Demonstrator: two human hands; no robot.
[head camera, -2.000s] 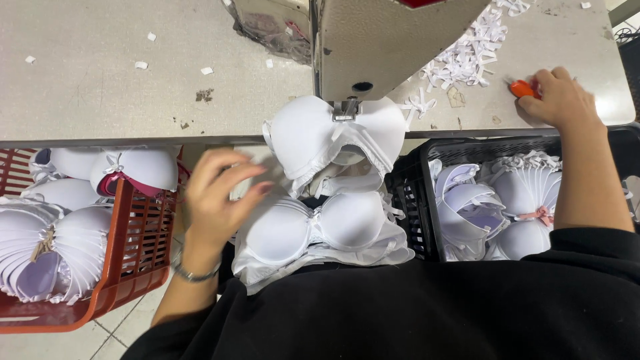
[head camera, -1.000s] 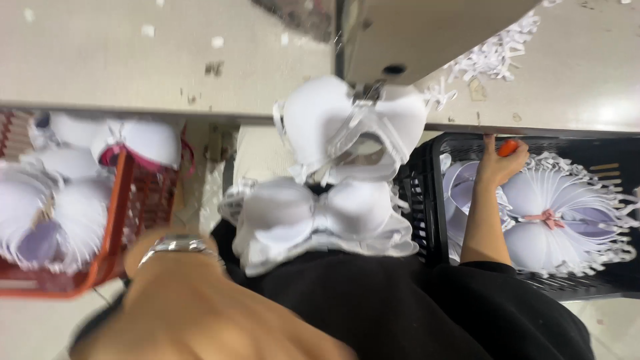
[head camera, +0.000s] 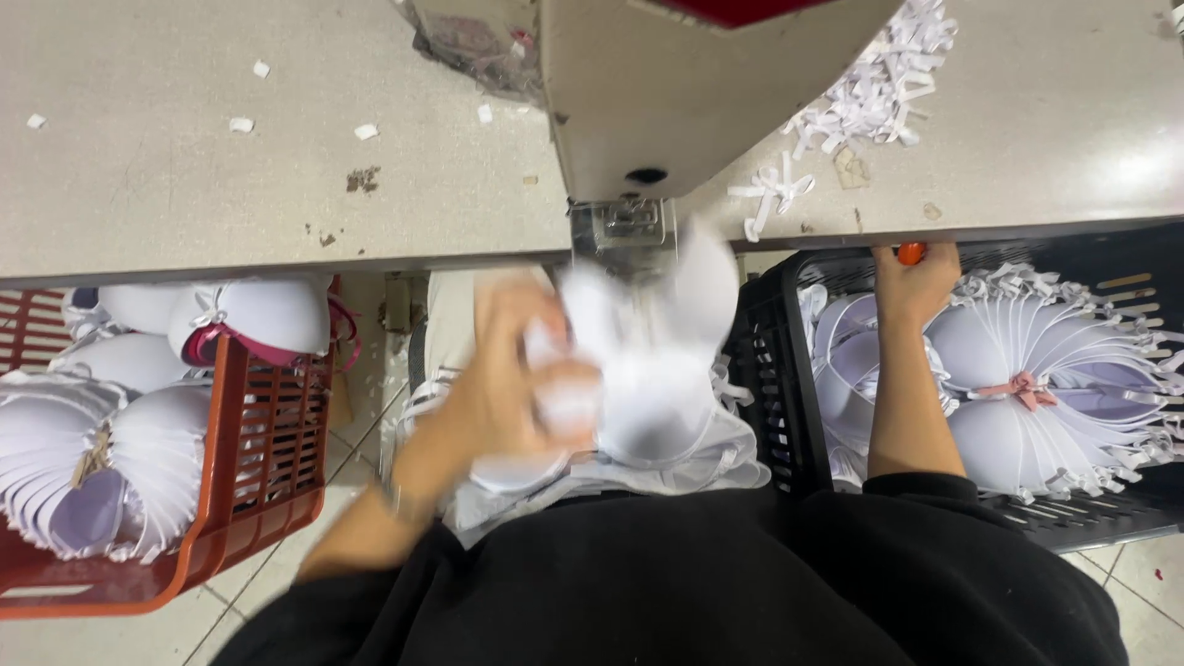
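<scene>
My left hand (head camera: 527, 370), blurred by motion, grips a white padded bra (head camera: 657, 370) just below the head of a sewing machine (head camera: 684, 102). More white bras (head camera: 721, 467) lie on my lap under it. At the table's edge, above the black crate, my right hand (head camera: 916, 277) is closed around a small orange-handled tool (head camera: 911, 252), most of which is hidden. A white ribbon bow (head camera: 775, 194) lies on the table to the right of the presser foot (head camera: 632, 220).
An orange-red plastic basket (head camera: 264, 444) of stacked bras stands at left. A black plastic crate (head camera: 786, 388) with tied bras (head camera: 1027, 388) stands at right. A pile of white bows (head camera: 879, 83) and fabric scraps (head camera: 241, 125) lie on the grey table (head camera: 444, 185).
My left hand has come up from low in the view and taken hold of a bra, which has moved off the presser foot. My right hand came from the tabletop to the crate's back edge, still with the orange tool.
</scene>
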